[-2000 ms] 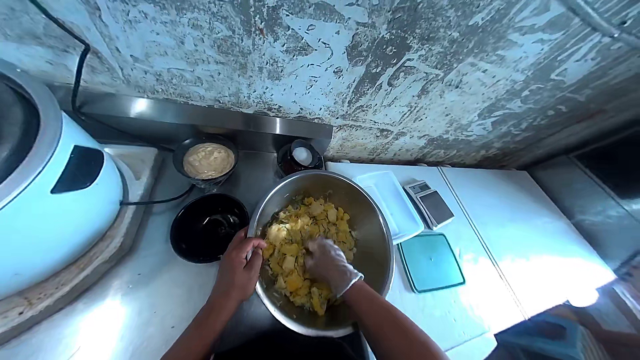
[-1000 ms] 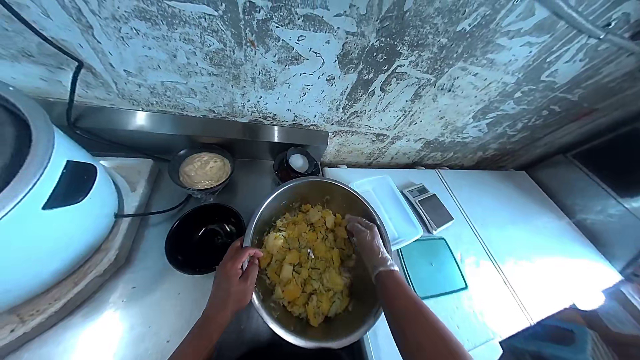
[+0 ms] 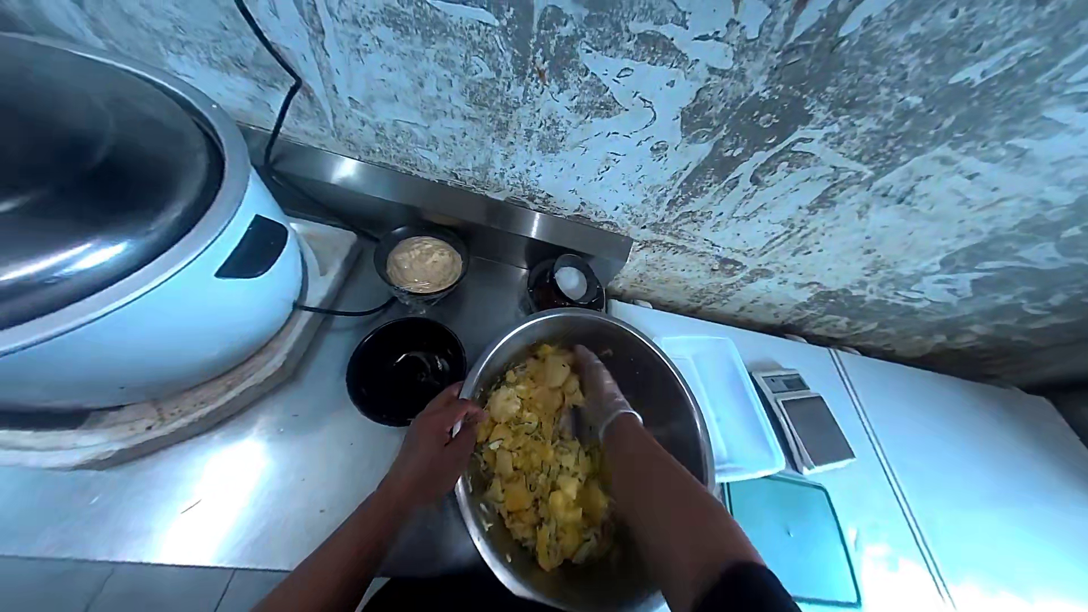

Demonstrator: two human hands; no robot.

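Observation:
A large stainless steel mixing bowl (image 3: pixel 671 399) holds a heap of yellow chunks with green herb bits (image 3: pixel 544 476), which look like potato pieces. My left hand (image 3: pixel 438 442) grips the bowl's left rim, thumb over the edge. My right hand (image 3: pixel 602 391), in a clear disposable glove, reaches down inside the bowl against the right side of the heap; its fingertips are partly hidden, and whether it holds any chunks is unclear. Just left of the rim sits a black bowl (image 3: pixel 406 371) with a shiny inside. Behind it stands a dark bowl of creamy beige paste (image 3: pixel 424 264).
A large white cooker (image 3: pixel 170 331) with a dark lid stands at left on a stone slab, its cord running to the wall. A dark jar (image 3: pixel 564 285) is behind the bowl. To the right lie a white tray (image 3: pixel 731 408), a digital scale (image 3: pixel 803 421) and a green-edged lid (image 3: pixel 795 535).
My right hand has gone from the middle of the chunks to the bowl's right side, then back against the heap. The heap has shifted left. My left hand stays on the rim. The view has turned left.

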